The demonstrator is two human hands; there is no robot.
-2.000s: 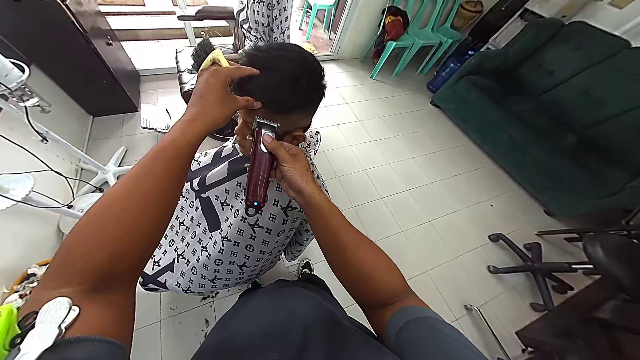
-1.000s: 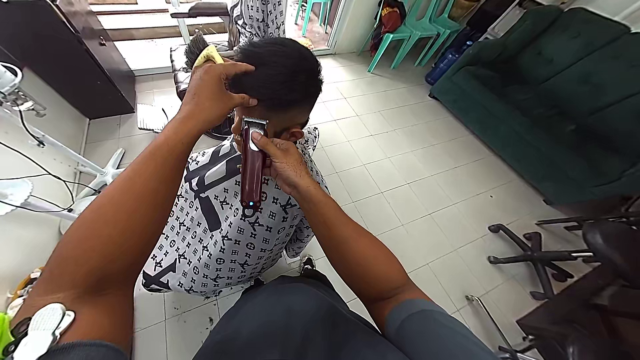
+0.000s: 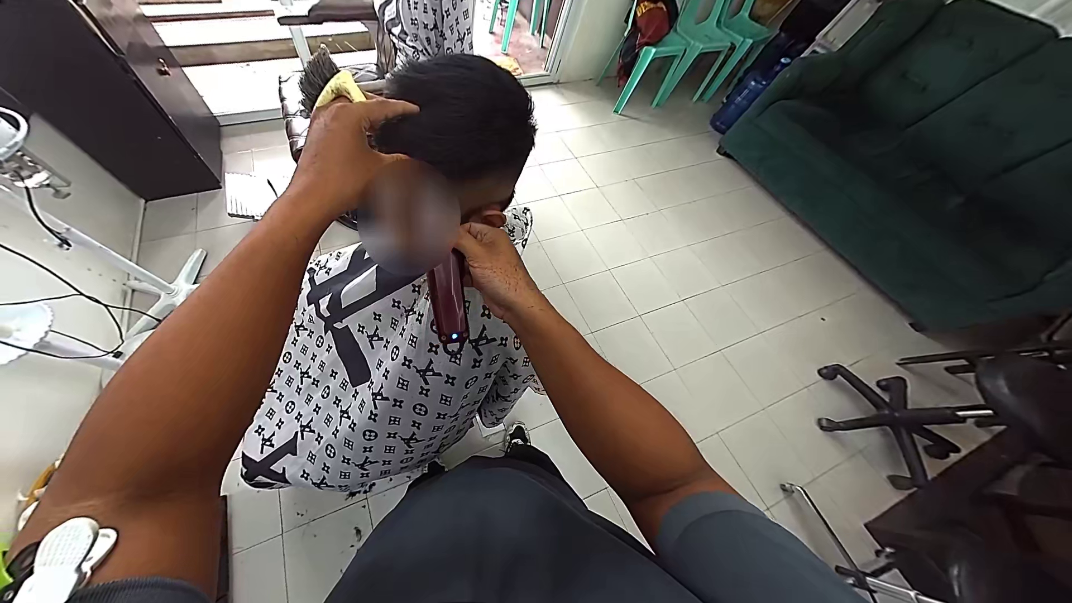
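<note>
Just in front of me is a seated person with short black hair [image 3: 469, 109], wrapped in a white barber cape with black patterns [image 3: 394, 394]. My left hand [image 3: 343, 151] rests at the side of the head, thumb and forefinger spread on the hair, and holds a yellow-handled brush [image 3: 339, 87] with dark bristles. In my right hand [image 3: 498, 268] is a dark red hair clipper [image 3: 448, 300], its body hanging down over the cape and a small blue light at its lower end. A blurred patch hides the clipper's upper end.
A dark green sofa [image 3: 879, 176] stands at the right, with blue water bottles [image 3: 745, 96] and green plastic chairs [image 3: 695, 42] behind. Wheeled chair bases [image 3: 896, 414] lie lower right. At left are a dark cabinet [image 3: 126, 92], a white stand [image 3: 172, 289] and cables. Hair clippings dot the tiled floor.
My right hand and the clipper have shifted slightly right and lower relative to the head. My left hand keeps its place on the hair with the brush.
</note>
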